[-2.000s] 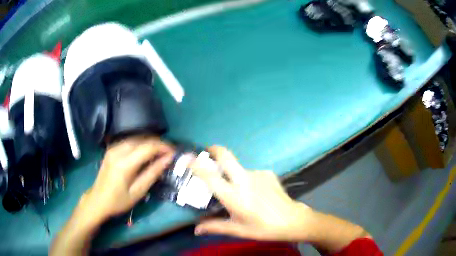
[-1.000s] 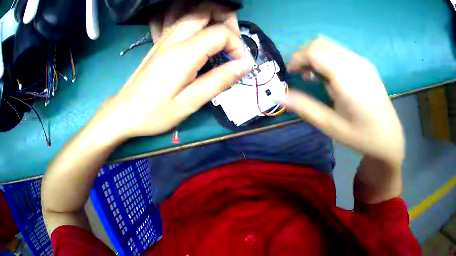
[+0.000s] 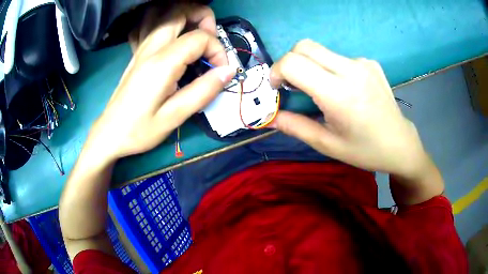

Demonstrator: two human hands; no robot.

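Observation:
The camera module [image 3: 241,101] lies open side up at the bench's front edge, a black oval shell with a white plate and a small board. Red, yellow and blue wires cross it. My left hand [image 3: 176,80] grips its left side, thumb and finger pinched beside the small connector [image 3: 241,70]. My right hand [image 3: 342,101] has its fingertips and thumb on the module's right edge, by the yellow wire [image 3: 277,109]. A thin silver piece shows at the right fingers; what it is cannot be told. The black housing [image 3: 101,21] sits behind my left hand.
More housings [image 3: 40,37] stand at the left, with loose thin wires [image 3: 51,101] hanging out. A red connector [image 3: 178,153] lies near the bench edge. A blue crate [image 3: 155,214] is below the green bench [image 3: 332,27]. A thin dark tip [image 3: 405,102] shows right of my right hand.
The view has shifted down since the first frame. My right hand has come in from the right onto the module's edge. My left hand stays at the module's left side.

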